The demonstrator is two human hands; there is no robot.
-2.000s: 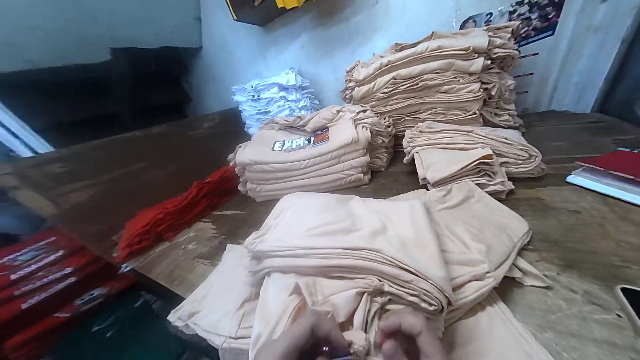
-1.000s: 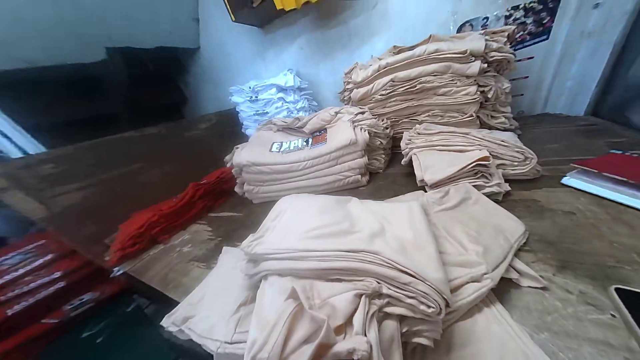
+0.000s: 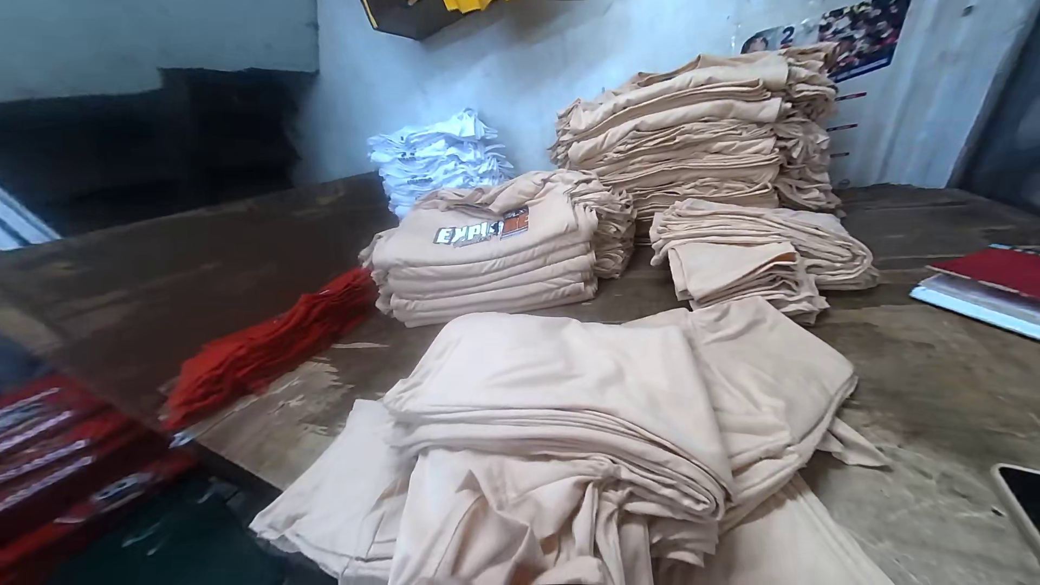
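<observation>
Neither of my hands shows in the head view now. A pile of beige fabric garments [image 3: 561,374] lies folded at the near edge of the table, with a crumpled beige cloth [image 3: 504,512] in front of it, running off the bottom of the view. More beige cloth [image 3: 764,366] spreads out to the right under the pile. Behind stands a stack of folded beige garments with a colourful print [image 3: 496,244] on top. To its right sit smaller folded beige pieces [image 3: 747,268], and at the back rises a tall beige stack [image 3: 682,138].
A white cloth stack [image 3: 439,158] stands by the wall. Red cloth pieces [image 3: 268,349] lie along the left table edge, with printed red garments [image 3: 73,463] lower down. A red-covered book [image 3: 991,272] and part of a phone [image 3: 1020,496] are at the right on the wooden table [image 3: 934,382].
Two seconds ago both my hands were at the near beige cloth, at the bottom of the view; they have since gone out of sight. The stacks behind have not moved.
</observation>
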